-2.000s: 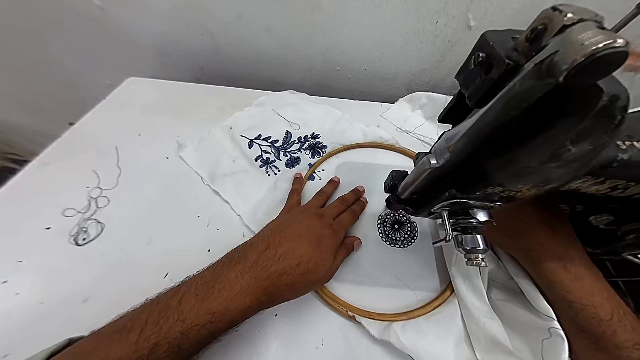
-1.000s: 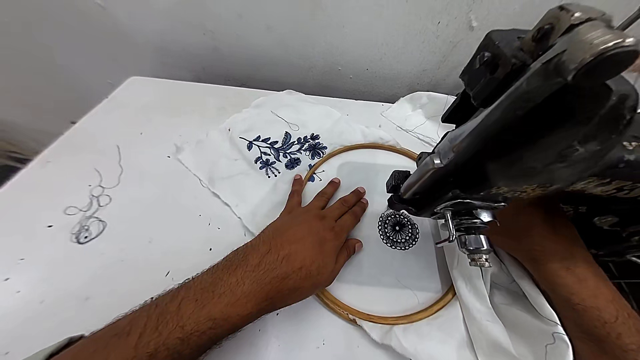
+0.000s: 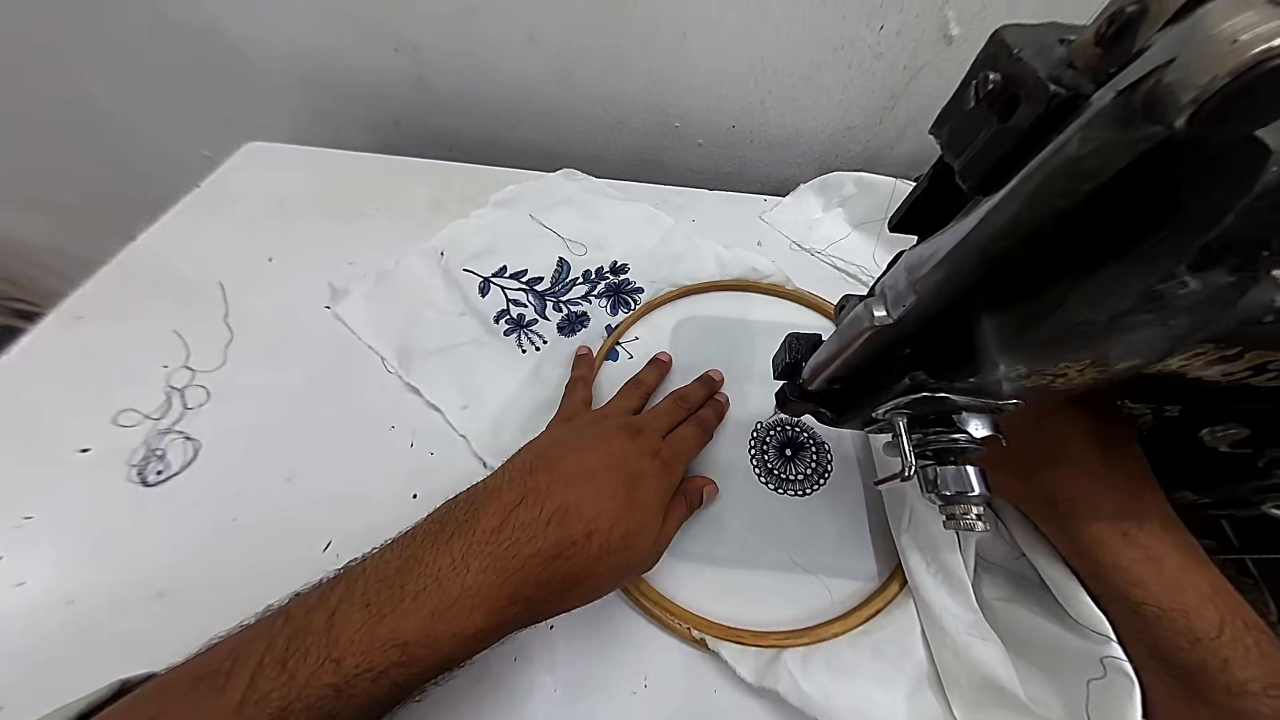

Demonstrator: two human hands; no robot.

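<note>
White cloth (image 3: 740, 600) is stretched in a round wooden embroidery hoop (image 3: 790, 636) beneath the head of a black sewing machine (image 3: 1010, 270). My left hand (image 3: 640, 470) lies palm down, fingers apart, across the hoop's left rim and the cloth. Right of its fingertips, by the needle area, is a round black embroidered medallion (image 3: 790, 456). Dark blue floral embroidery (image 3: 560, 300) shows on the cloth outside the hoop, up and left. My right hand (image 3: 1040, 450) is behind the machine head at the hoop's right; its fingers are hidden, with the wrist and forearm in sight.
A tangle of dark thread (image 3: 165, 450) lies on the white tabletop (image 3: 290, 240) at the left. Loose thread ends rest on the cloth at the back. A grey wall (image 3: 550, 90) stands behind the table. Folded white cloth (image 3: 990, 620) hangs at the lower right.
</note>
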